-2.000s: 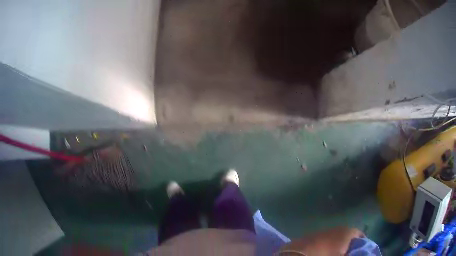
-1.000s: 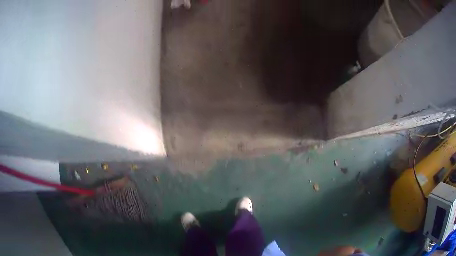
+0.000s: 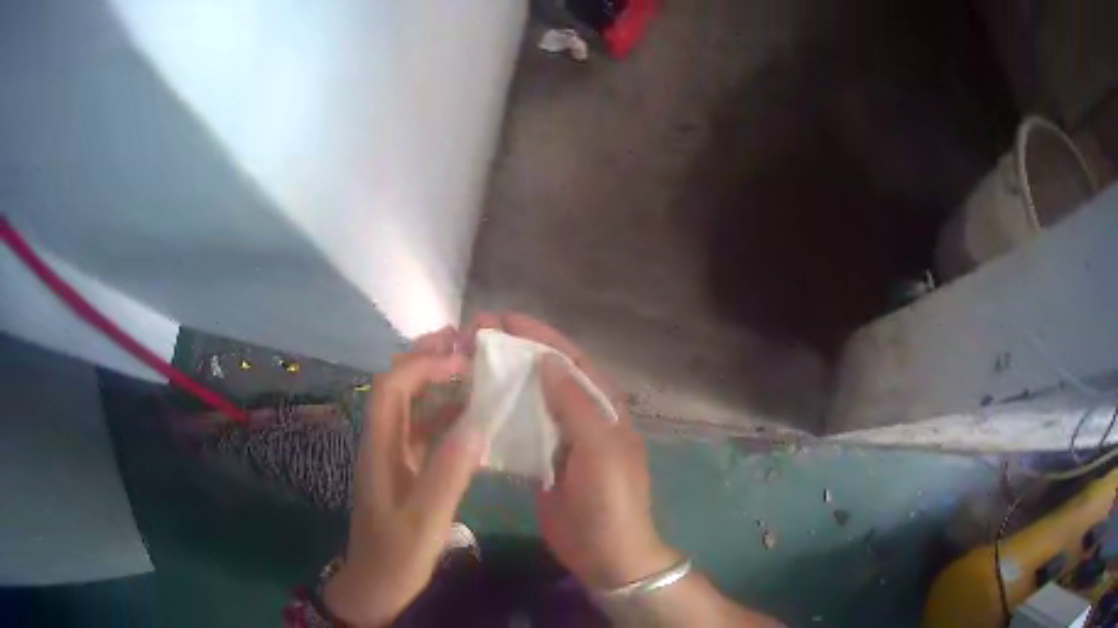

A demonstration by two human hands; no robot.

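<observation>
A small white soft sheet, a cloth or tissue [image 3: 513, 405], is held up in front of me between both hands, near the middle of the view. My left hand [image 3: 417, 454] has its fingers and thumb on the sheet's left edge. My right hand [image 3: 589, 454] holds its right side, with the thumb over the front. The sheet is creased and hangs down a little between the hands. Some fingertips are hidden behind it. Both hands are bare.
A white wall corner [image 3: 307, 135] stands at left, with a red hose or cord [image 3: 110, 325] and a grey mat [image 3: 294, 454] below. A pale bucket [image 3: 999, 215] is at right behind a low wall [image 3: 956, 368]. A yellow machine [image 3: 969, 589] is at lower right. A red item [image 3: 629, 27] is at top.
Both hands have come up into the middle of the view with the white sheet between them. The view has tilted and shifted, and more of the doorway floor and bucket shows.
</observation>
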